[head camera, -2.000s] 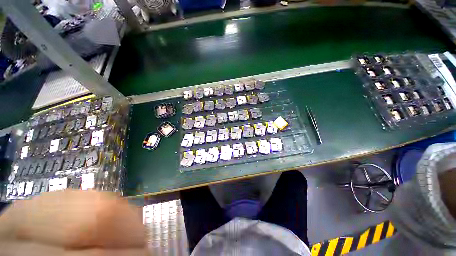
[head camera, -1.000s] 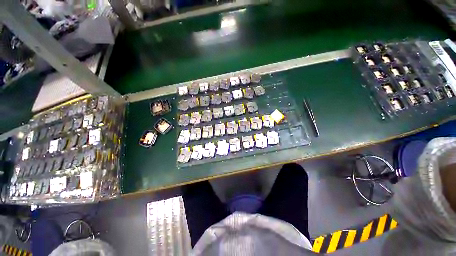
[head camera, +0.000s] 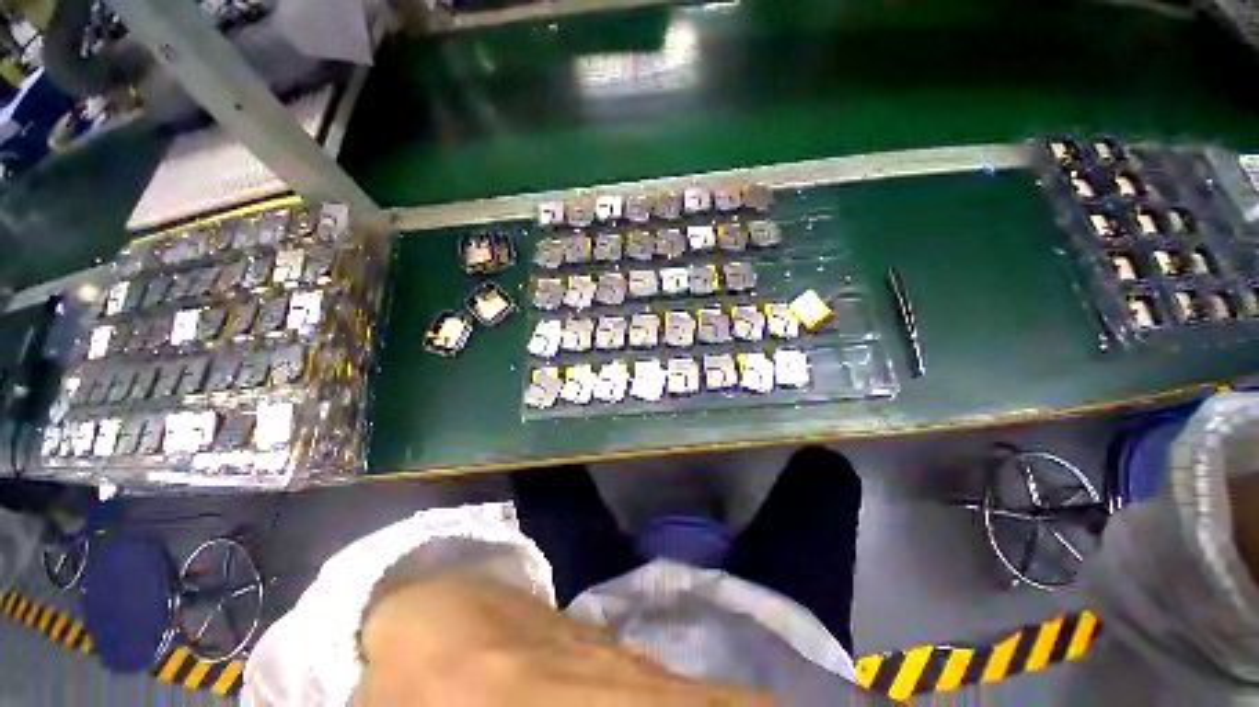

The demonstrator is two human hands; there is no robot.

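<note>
Rows of small silver-grey square modules [head camera: 643, 330] with yellow edges lie in a clear plastic tray [head camera: 849, 370] on the green bench. A yellow-edged pale piece [head camera: 809, 310] sits at the right end of one row. A thin dark stick, perhaps tweezers [head camera: 904, 321], lies right of the tray. Three black-rimmed squares [head camera: 490, 305] lie left of it. My left hand [head camera: 483, 646] is large and blurred at the bottom, below the bench and off the modules; its fingers are cut off or unclear. My right hand is not identifiable.
Stacked filled clear trays [head camera: 207, 345] stand at left. A tray of dark housings [head camera: 1153, 249] lies at right. A metal post [head camera: 242, 104] rises at upper left. A white sleeve [head camera: 1174, 553] with some skin is at the right edge; whose is unclear. Stools stand below the bench.
The large blurred hand left the lower left corner, then my left hand and white cuff appeared at bottom centre-left. The view has shifted slightly. The modules and dark stick look unmoved on the bench.
</note>
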